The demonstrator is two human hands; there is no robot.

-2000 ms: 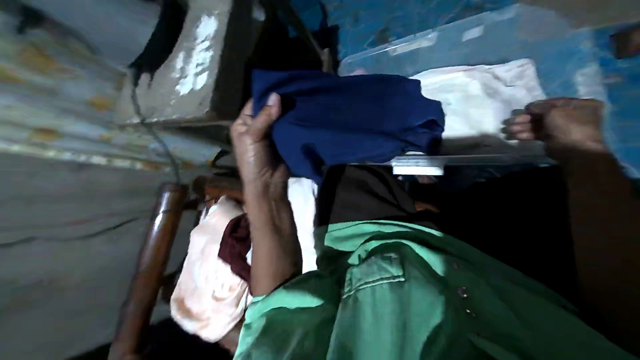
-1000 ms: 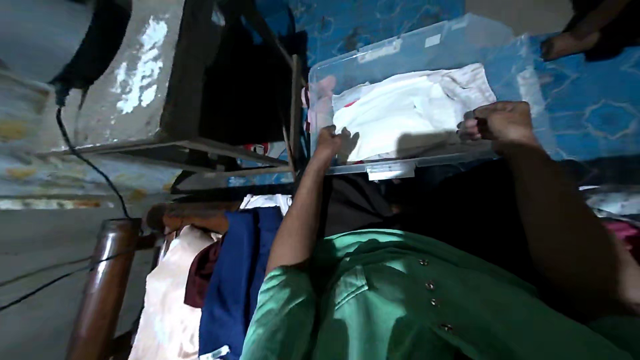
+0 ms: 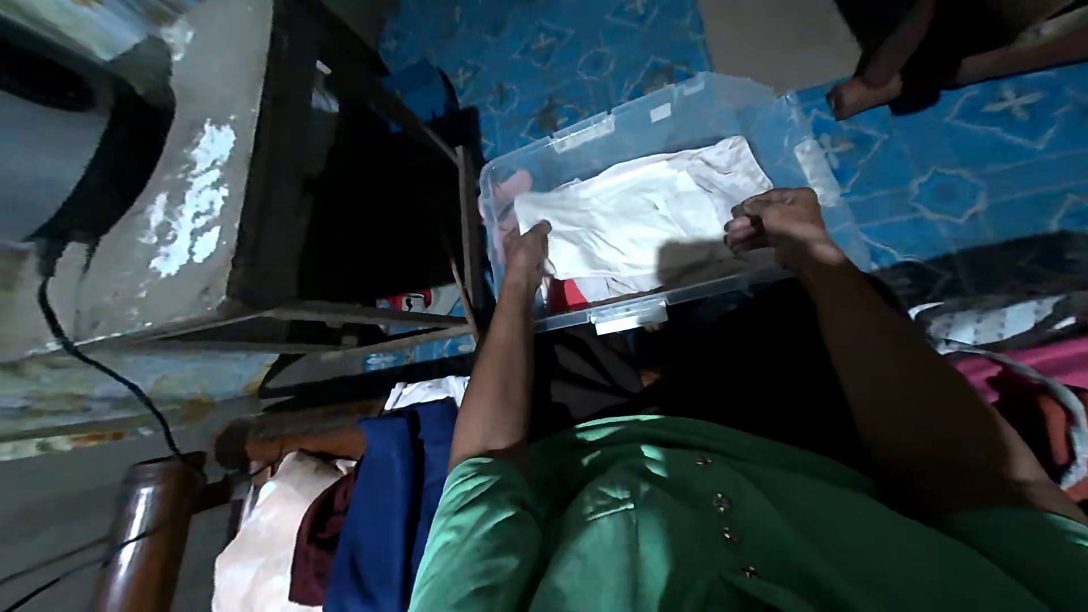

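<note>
A clear plastic storage box (image 3: 671,297) lies before me with a folded white cloth (image 3: 625,217) in it. At the cloth's left end my left hand (image 3: 529,251) grips its edge, thumb on top. My right hand (image 3: 778,223) is curled over the box's right part, close to the cloth's right end; whether anything is between its fingers cannot be told. Under the white cloth a red cloth (image 3: 568,294) shows, and a pink item (image 3: 514,183) lies in the box's left corner. The folded navy blue cloth (image 3: 374,501) rests at lower left, away from both hands.
Left stands a worn cabinet or table (image 3: 195,170) with a dark opening and a black cable (image 3: 106,365). A wooden post (image 3: 149,535) and piled clothes (image 3: 276,518) are at lower left. Another person's foot (image 3: 865,92) rests on the blue patterned floor (image 3: 952,178). More fabrics (image 3: 1020,365) lie right.
My left hand held the navy cloth two seconds ago; that cloth now lies on the pile at lower left. The left hand has moved to the white cloth and lifted its left edge, showing red beneath.
</note>
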